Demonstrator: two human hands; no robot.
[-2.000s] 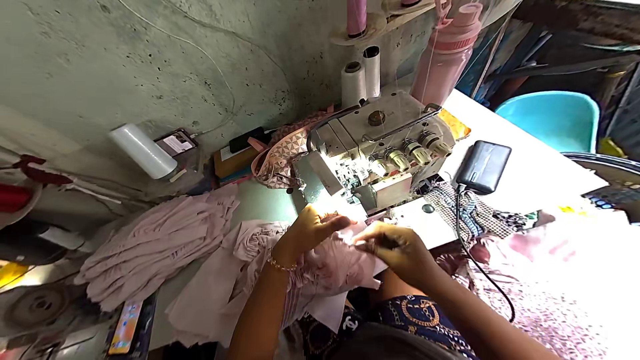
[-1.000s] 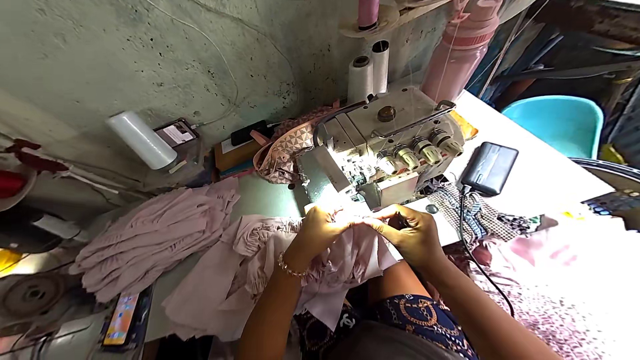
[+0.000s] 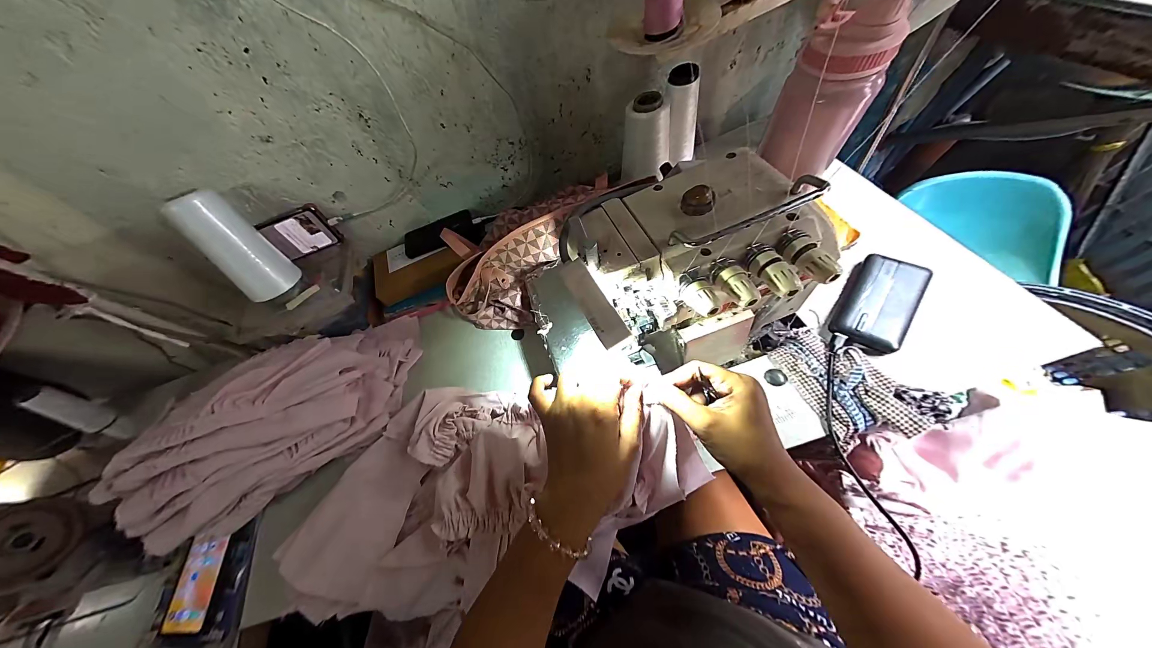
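An overlock sewing machine (image 3: 711, 225) with several tension dials stands in front of me, its needle area brightly lit. My left hand (image 3: 589, 432) lies over pale pink fabric (image 3: 486, 450) just before the presser foot, fingers pressed on the cloth. Close to its right, my right hand (image 3: 720, 409) pinches the fabric edge between thumb and finger, with a small dark tool, perhaps thread snips, in its curled fingers. The gathered cloth hangs over the table's front edge toward my lap. Glare hides the fingertips and the cloth edge at the needle.
A stack of pink fabric pieces (image 3: 261, 423) lies left, near a lit phone (image 3: 196, 585). Thread cones (image 3: 646, 139) and a pink bottle (image 3: 832, 90) stand behind the machine. Right of it lie a black power bank (image 3: 880, 301) with a cable and patterned cloth (image 3: 846, 378). A teal basin (image 3: 990, 220) sits beyond.
My left hand has turned from pinching the fabric to lying flatter over it, back of the hand up. My right hand stays close beside it at the cloth edge.
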